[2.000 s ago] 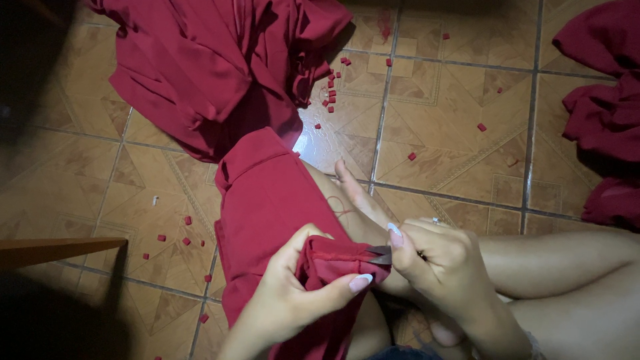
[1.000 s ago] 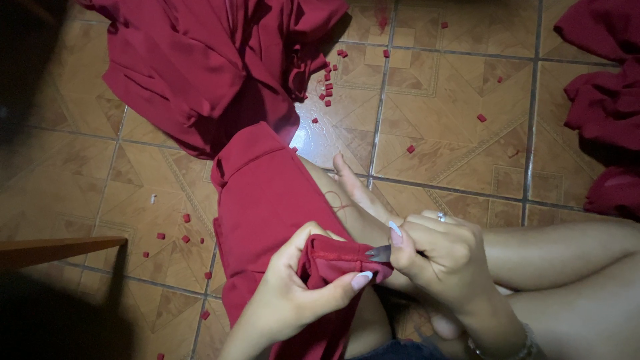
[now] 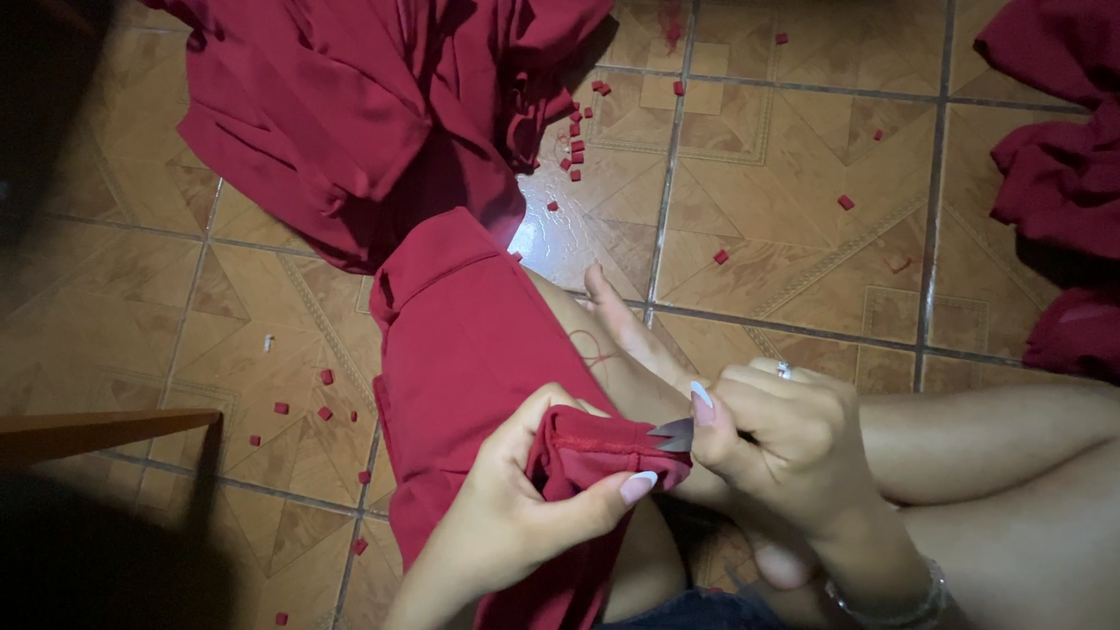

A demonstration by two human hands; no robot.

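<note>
Red fabric (image 3: 472, 332) lies over my leg, its folded, stitched edge raised near the lower middle. My left hand (image 3: 542, 499) pinches that edge between thumb and fingers. Small metal snips (image 3: 672, 435) are in my right hand (image 3: 779, 437), with their pointed blades at the seam on the right end of the fold. Most of the tool is hidden inside the fingers. A loose red thread (image 3: 595, 350) curls on my leg beside the fabric.
A large heap of red fabric (image 3: 324, 131) spreads over the tiled floor (image 3: 787, 192) at the upper left, with more red fabric (image 3: 1050, 175) at the right edge. Several small red scraps (image 3: 575, 146) are scattered about. A wooden piece (image 3: 105, 426) juts in at the left.
The snips' blades, closer together one second ago, now stand apart at the seam. My left hand keeps its hold on the fabric.
</note>
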